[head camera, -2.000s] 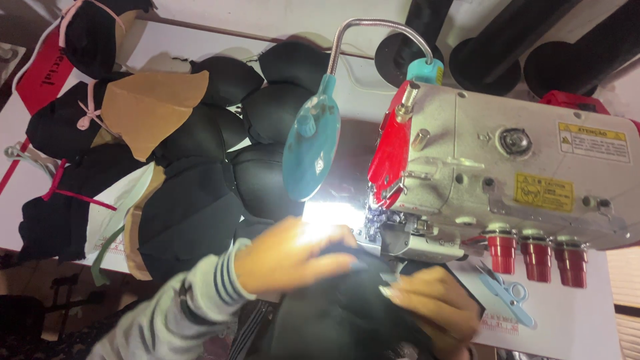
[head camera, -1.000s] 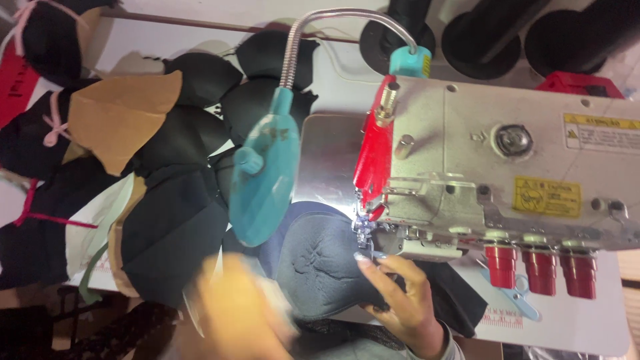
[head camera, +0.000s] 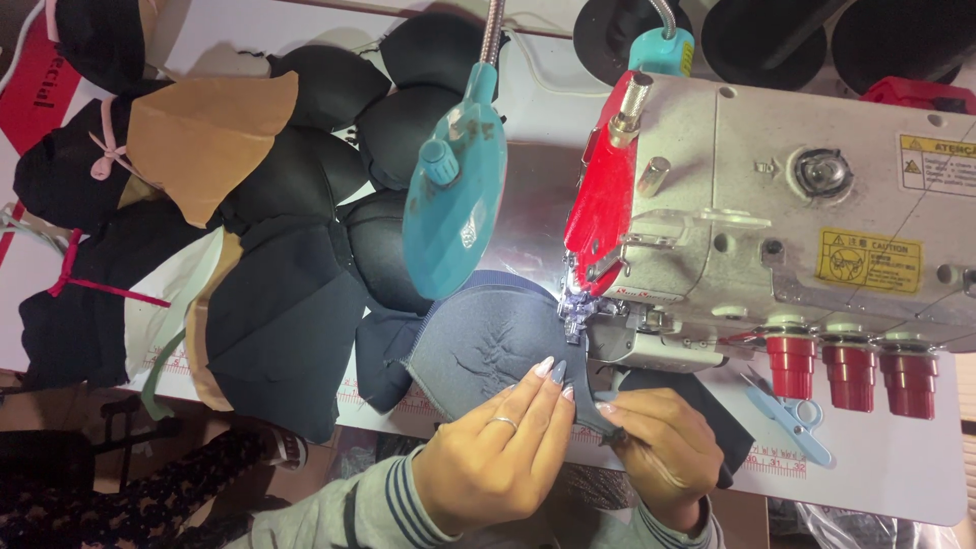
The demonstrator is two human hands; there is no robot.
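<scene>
A dark bra cup (head camera: 488, 343) lies on the machine table with its right edge at the presser foot (head camera: 573, 320) of an industrial overlock sewing machine (head camera: 762, 198). My left hand (head camera: 503, 450) rests on the cup's lower right part, fingers extended and close together. Just right of it, my right hand (head camera: 663, 450) pinches the cup's edge between thumb and fingers, below the foot. Light from a turquoise gooseneck lamp (head camera: 457, 198) falls on the needle area. The needle itself cannot be made out.
Black bra cups (head camera: 328, 88) and dark fabric pieces (head camera: 282, 305) cover the table's left side, with a tan piece (head camera: 210, 141) on top. Turquoise thread snips (head camera: 789, 419) lie at the lower right, near red tension knobs (head camera: 850, 374). Black thread stands (head camera: 762, 46) are behind the machine.
My left hand, blurred at the lower left one second ago, now lies on the cup. My right hand has moved down from beside the presser foot to the cup's lower edge.
</scene>
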